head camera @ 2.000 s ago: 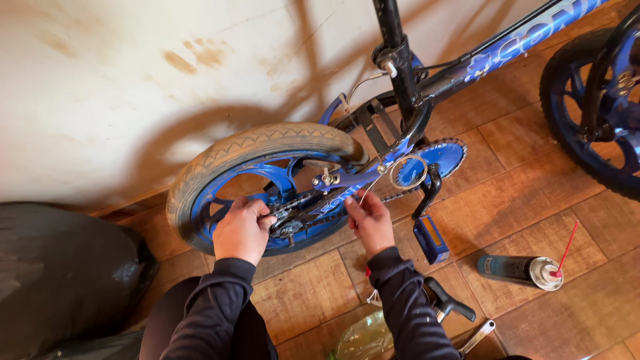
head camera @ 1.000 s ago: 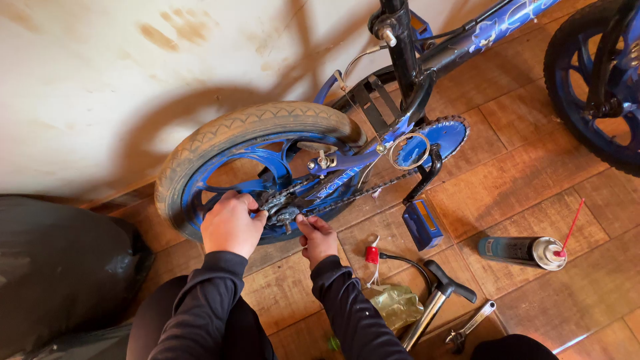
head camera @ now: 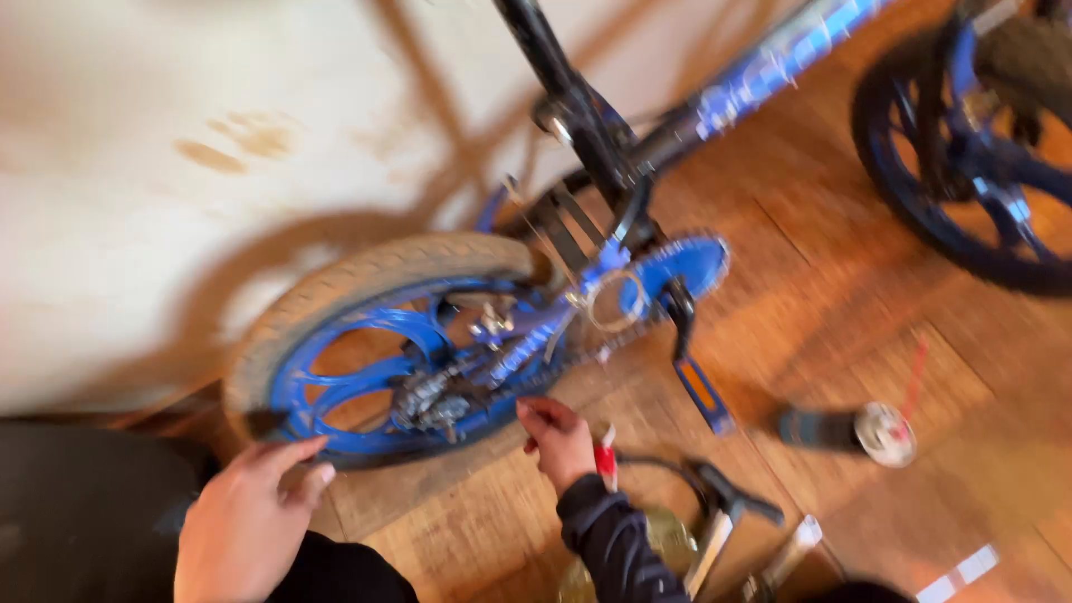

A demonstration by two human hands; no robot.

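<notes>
My left hand [head camera: 255,511] is off the bicycle's blue rear wheel [head camera: 368,322], near its lower left edge, with thumb and index finger apart and nothing between them. To the right of the rear hub and derailleur [head camera: 431,402], my right hand [head camera: 557,440] has its thumb and fingertips close together; blur hides whether they pinch anything. A coiled cable [head camera: 615,300] hangs by the blue chainring [head camera: 691,264]. The crank's pedal [head camera: 703,395] points down toward the floor. The view is blurred.
A spray can with a red straw [head camera: 883,434] lies on the wooden floor at right. Near my right sleeve are a hand pump [head camera: 724,502], a wrench [head camera: 783,557] and a clear plastic bag [head camera: 670,540]. A dark bag [head camera: 92,511] sits at left, and the front wheel [head camera: 963,167] stands upper right.
My left hand has come away from the rear hub, down and to the left, and its fingers have spread. My right hand has also moved off the derailleur area, to the right.
</notes>
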